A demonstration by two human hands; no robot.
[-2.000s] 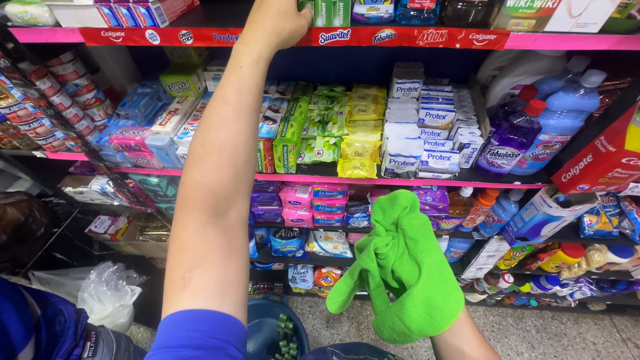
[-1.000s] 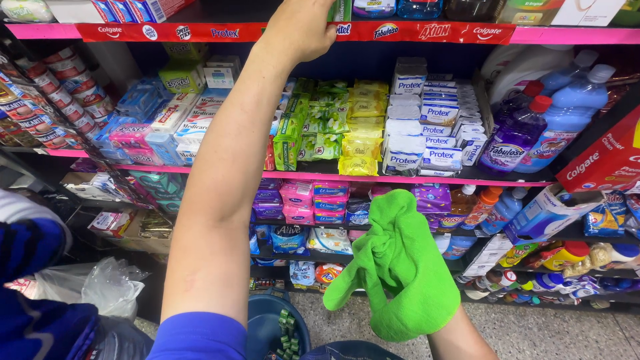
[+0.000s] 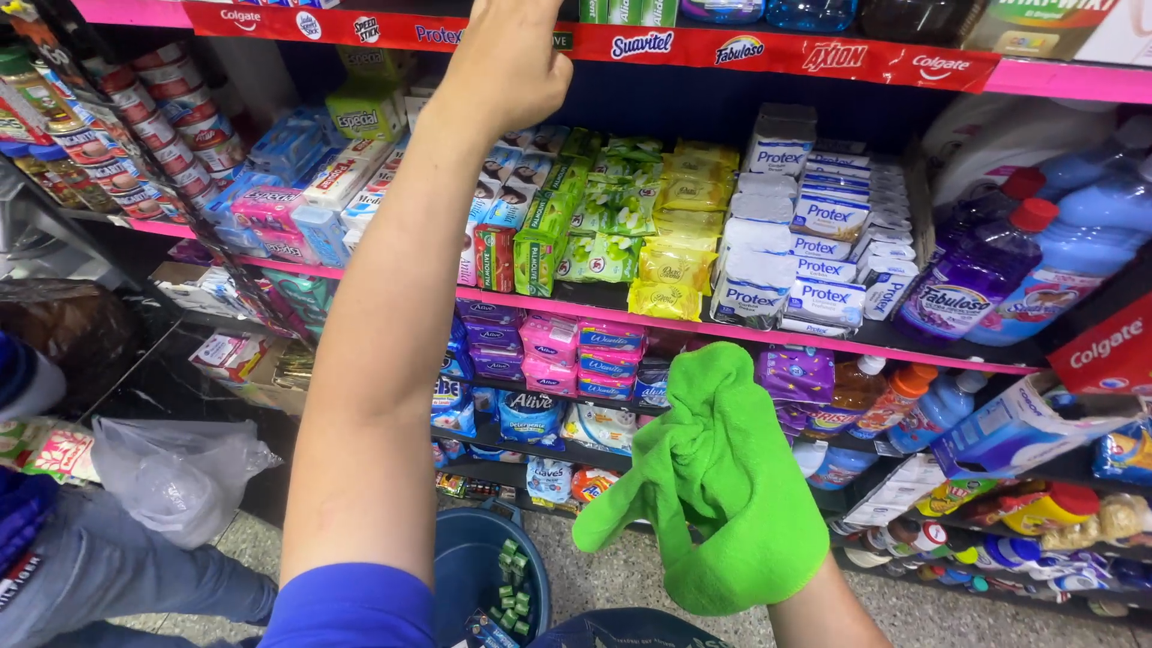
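Observation:
My left hand (image 3: 508,67) reaches up to the upper shelf's red front strip (image 3: 684,49); its fingertips run out of the top of the view, so its grip cannot be told. Just right of it stand green-and-white boxes (image 3: 627,11). A bright green cloth (image 3: 720,486) is draped over my right hand, which it hides apart from the wrist, in front of the lower shelves. Behind the hands, the middle shelf bears Palmolive soap boxes (image 3: 537,261), yellow soap packs (image 3: 675,270) and white Protex soap packs (image 3: 823,301).
Purple Fabuloso bottles (image 3: 967,270) stand at the shelf's right end, cans (image 3: 166,126) at the left. Below are pink pad packs (image 3: 549,342). A blue bucket (image 3: 533,549) with small green packs stands on the floor. At lower left is a person in jeans (image 3: 135,567) beside a clear plastic bag (image 3: 184,472).
My left hand, still at the upper shelf, has shifted a little left along its edge since a second ago. The cloth-covered right hand has stayed about where it was. The person at left has moved.

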